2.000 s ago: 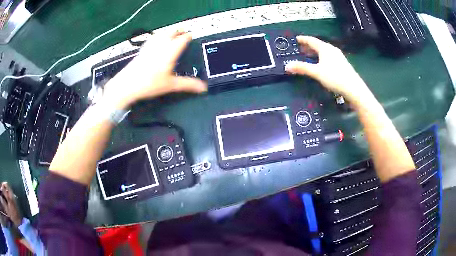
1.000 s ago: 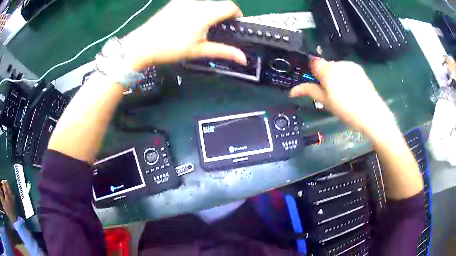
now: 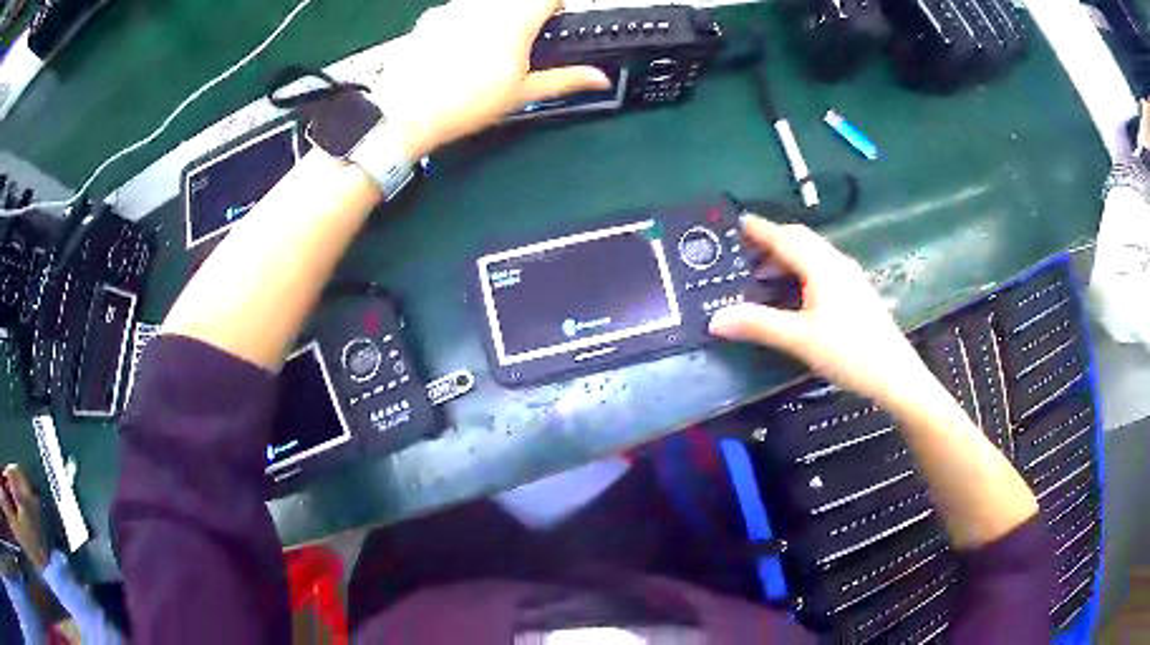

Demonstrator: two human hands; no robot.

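Observation:
My left hand [image 3: 486, 78] holds a black handheld screen device [image 3: 637, 51] by its left part, tilted so its long edge shows. My right hand [image 3: 813, 300] grips the right end of another device [image 3: 580, 296] lying on the green bench; its screen shows a small blue logo. A third device [image 3: 366, 391] lies left with a silver USB stick [image 3: 450, 386] at its right side. A fourth device [image 3: 240, 187] is partly hidden behind my left forearm. A blue USB stick [image 3: 851, 134] and a thin white stick [image 3: 795, 161] lie upper right.
Black devices stand at the left [image 3: 95, 315] and back right [image 3: 965, 38]. A blue crate [image 3: 1087, 416] of black devices is lower right. A white cable [image 3: 189, 120] curves upper left. A red stool [image 3: 315, 586] is below. Another person's hand [image 3: 19, 510] shows lower left.
My right hand has left the upper device and moved down to the nearer one. My left hand still holds the upper device, now tilted on edge. The blue and white sticks have come into view.

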